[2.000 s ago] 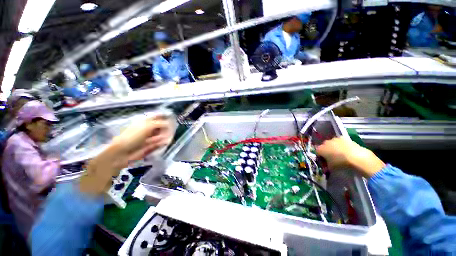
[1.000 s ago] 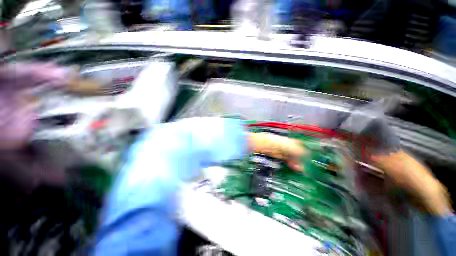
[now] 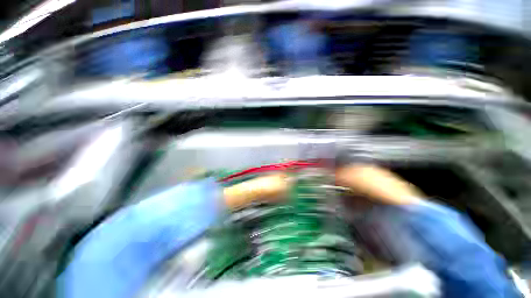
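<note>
The large light-grey enclosure (image 3: pixel 233 144) lies in front of me, strongly blurred by motion. The green circuit board (image 3: pixel 297 233) covers its floor. The red wires (image 3: pixel 262 169) run along the far side of the board. My left hand (image 3: pixel 259 191) reaches in from the left over the board, below the red wires. My right hand (image 3: pixel 367 179) is at the enclosure's right end, near the right end of the red wires. The fingers of both hands are too blurred to tell what they hold.
A long white shelf (image 3: pixel 256 90) crosses behind the enclosure. Blurred blue-clad people (image 3: pixel 297 46) are beyond it. Another pale enclosure or panel (image 3: pixel 93 160) stands at the left. A white edge (image 3: pixel 349 284) lies nearest me.
The view has swung, so the enclosure sits more central and straight. Both hands are now nearer each other in height; a grey blurred shape above my right hand no longer shows clearly.
</note>
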